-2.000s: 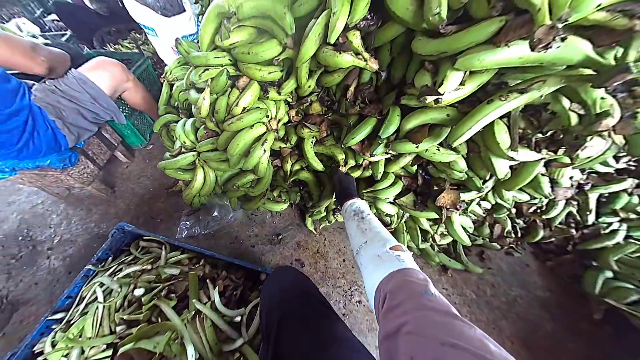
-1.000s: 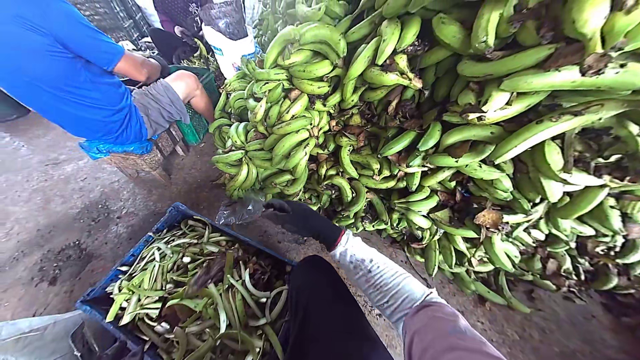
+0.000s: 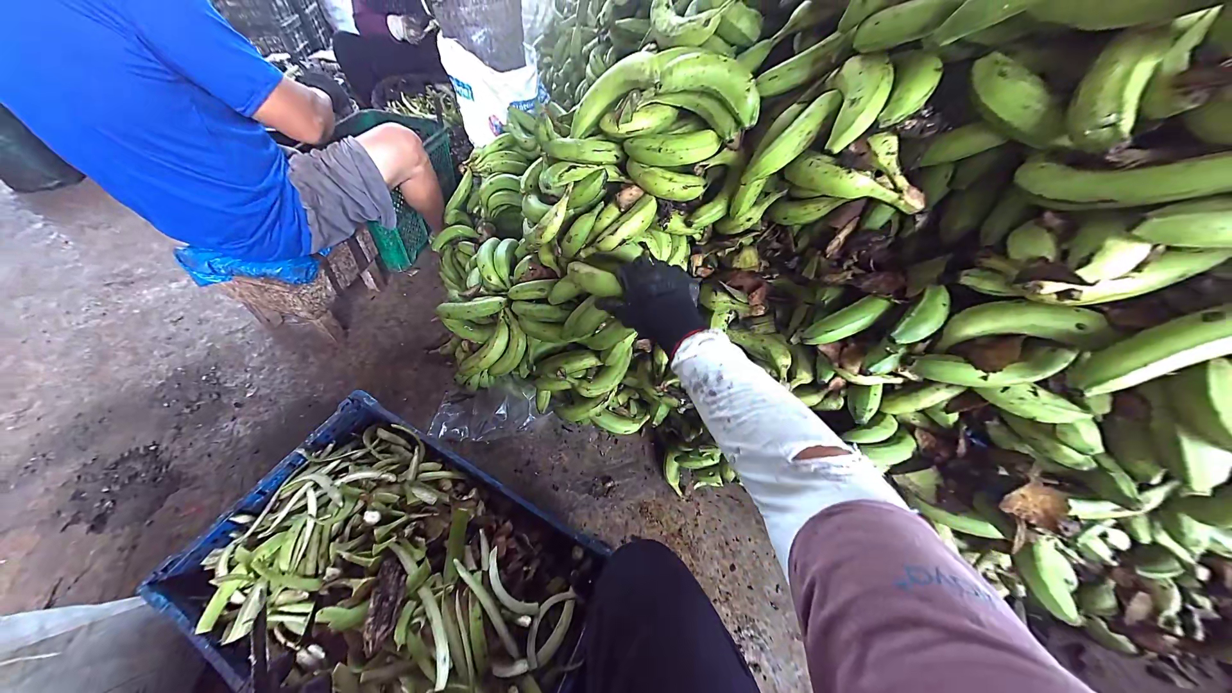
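My right hand [image 3: 656, 300], in a black glove with a torn white sleeve above it, reaches into the heap of green plantains. Its fingers lie at a green plantain [image 3: 594, 279] in the left part of the heap; whether they grip it cannot be told. Around the hand are bunches of green plantains [image 3: 688, 96], some with brown dried bits. My left hand is out of the picture. Below and to the left of my arm stands a blue plastic crate [image 3: 332, 421] holding green peels [image 3: 327, 515].
A person in a blue shirt [image 3: 164, 106] sits on a wooden stool [image 3: 279, 300] at left, beside a green crate [image 3: 409, 226]. Another person [image 3: 380, 48] is behind. Clear plastic [image 3: 491, 412] lies on the floor by the heap. A white sack [image 3: 491, 91] stands behind.
My right hand has moved from the clear plastic near the floor up into the left part of the plantain heap. The plastic now lies on the floor, apart from the hand.
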